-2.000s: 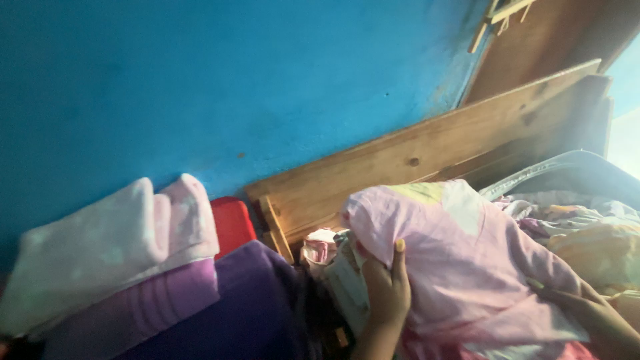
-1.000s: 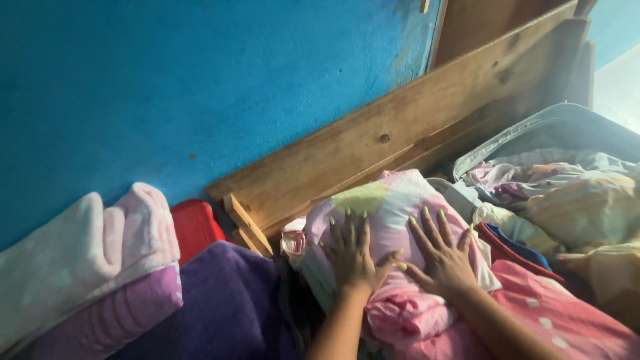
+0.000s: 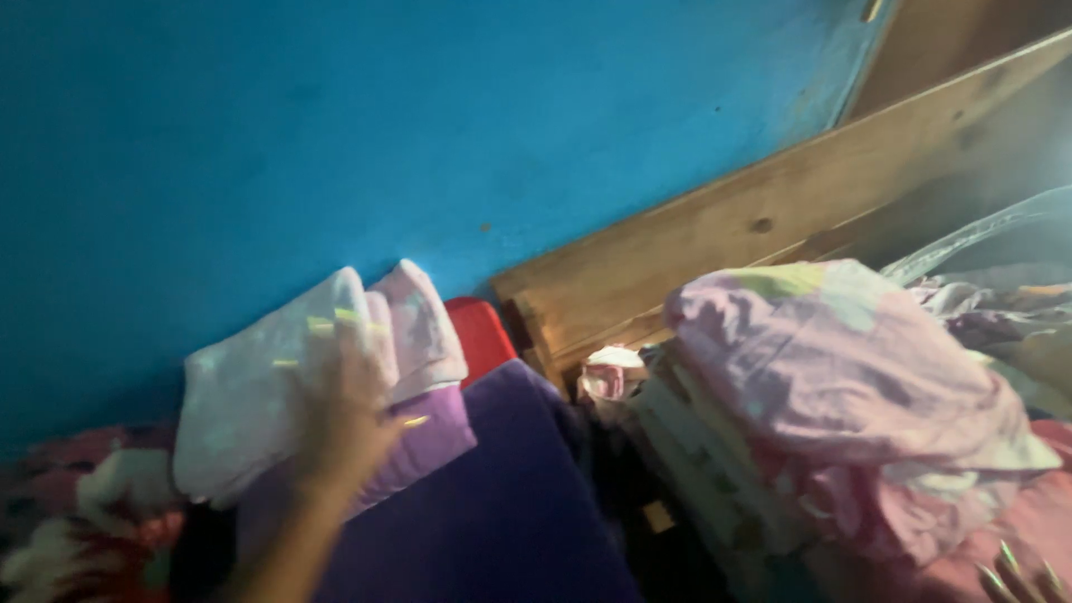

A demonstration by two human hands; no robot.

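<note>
My left hand (image 3: 339, 410), blurred, reaches over a folded pale fleecy cloth (image 3: 251, 394) at the left, its fingers spread; whether it touches the cloth I cannot tell. Under that cloth lies a folded purple towel (image 3: 440, 440). At the bottom right corner, only the fingertips of my right hand (image 3: 1017, 574) show, over a coral-pink fabric (image 3: 1038, 511); their grip cannot be made out. Between the hands, a folded pink cloth with yellow and white patches (image 3: 846, 368) rests on a stack of folded cloths (image 3: 703, 452).
A dark purple cloth (image 3: 477, 511) covers something in the middle, with a red object (image 3: 481, 339) behind it. A wooden board (image 3: 754, 209) runs along the blue wall (image 3: 419, 126). At the right, clothes (image 3: 988, 310) lie by a clear plastic rim (image 3: 971, 234). Floral fabric (image 3: 109, 536) is at lower left.
Both hands have come off the folded pink cloth they pressed on a second ago. My left hand has moved left to the pale fleecy cloth; my right hand is at the lower right edge.
</note>
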